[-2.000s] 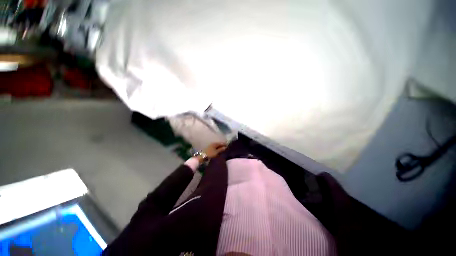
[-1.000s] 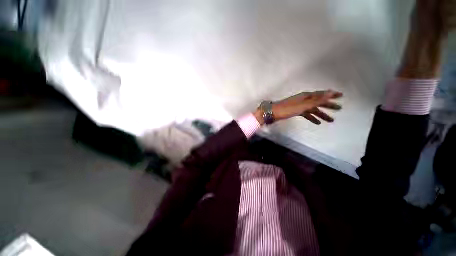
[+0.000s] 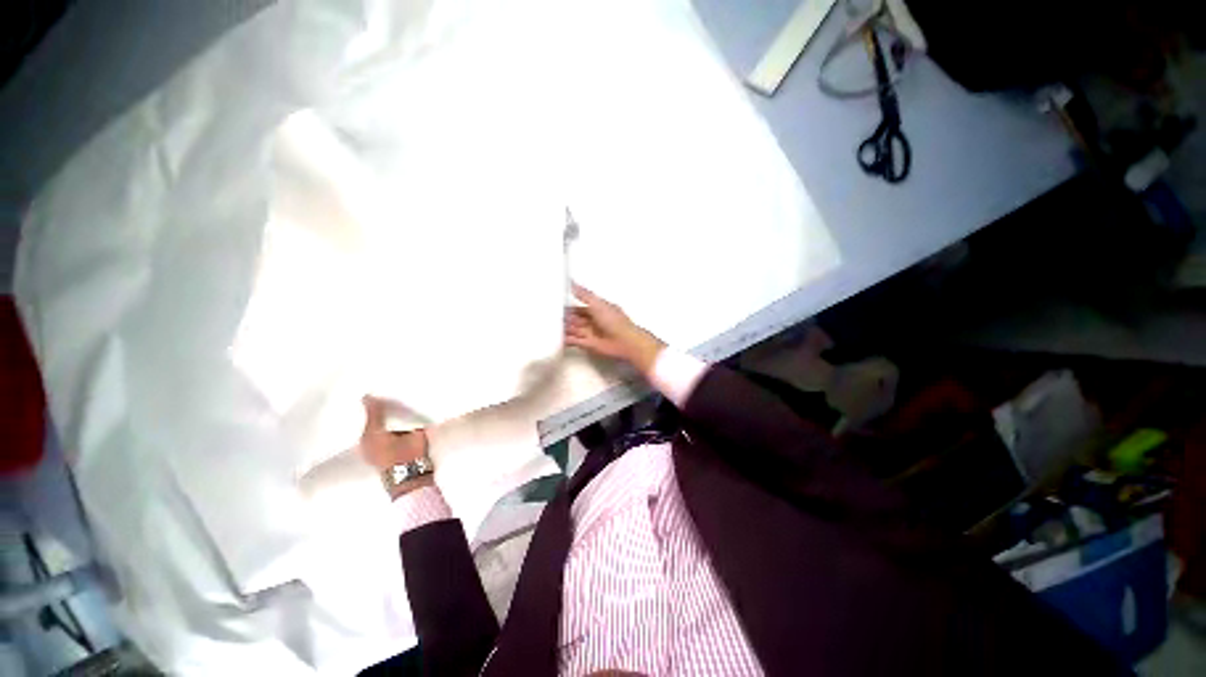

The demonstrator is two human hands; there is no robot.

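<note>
White fabric (image 3: 146, 318) covers most of the table, with wrinkles at its left side and part hanging over the near edge. A flat white pattern piece (image 3: 450, 318) seems to lie on it; glare hides most of its outline. My left hand (image 3: 394, 443), with a metal watch at the wrist, rests at the piece's near left part, thumb raised. My right hand (image 3: 606, 328) lies at its right edge, fingers pointing left; whether either hand grips the edge is unclear. A small dark mark shows just above my right hand.
Black shears (image 3: 885, 152) lie at the upper right of the blue-grey table (image 3: 952, 152), beside a loosely looped tape (image 3: 846, 66) and a pale bar (image 3: 791, 46). A black bundle (image 3: 1012, 40) is at the far right. A blue bin (image 3: 1104, 595) stands lower right.
The view has swung, bringing the shears and bin into sight. My left hand has come down onto the white material, and my right hand has moved from the upper right edge to the middle.
</note>
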